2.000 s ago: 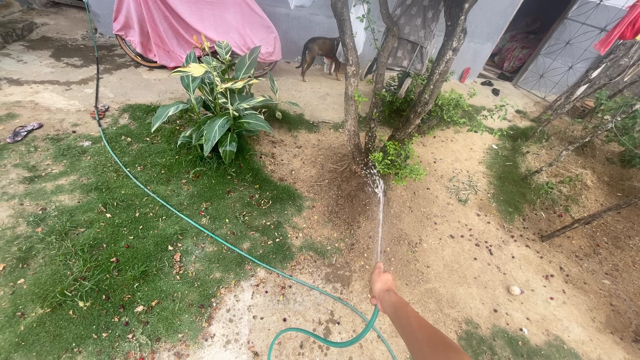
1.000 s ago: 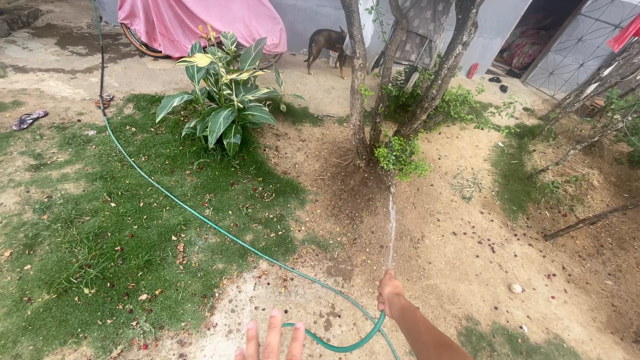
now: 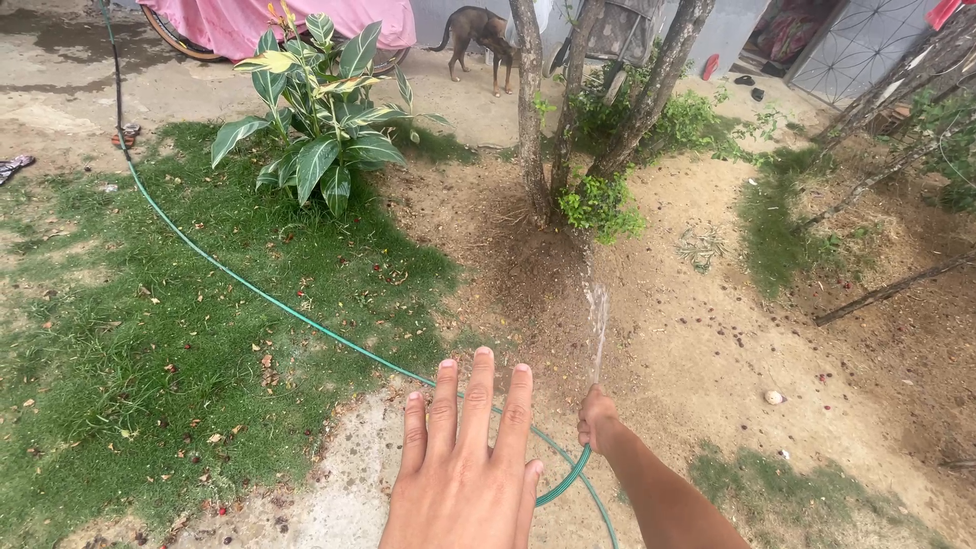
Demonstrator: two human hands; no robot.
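My right hand (image 3: 598, 418) is closed around the end of a green garden hose (image 3: 566, 482), and a stream of water (image 3: 598, 328) sprays from it toward the foot of a tree (image 3: 534, 137) with several trunks. My left hand (image 3: 467, 457) is raised at the bottom middle, its back toward me, fingers spread, holding nothing. It hides part of the hose. The rest of the hose runs behind the fingers and across the grass (image 3: 175, 328) to the top left. The soil around the trunks looks darker than the sand to its right.
A leafy variegated plant (image 3: 328, 130) grows at the grass edge. Behind it, a pink cloth (image 3: 229, 30) covers a wheeled thing. A brown dog (image 3: 480, 34) stands near the wall. A thin leaning pole (image 3: 892, 291) is at the right. Sandals (image 3: 751, 86) lie by the doorway.
My left hand, out of view two seconds ago and only fingertips a second ago, has risen into view. The water now falls lower, in front of the trunks. The dog has lowered its head.
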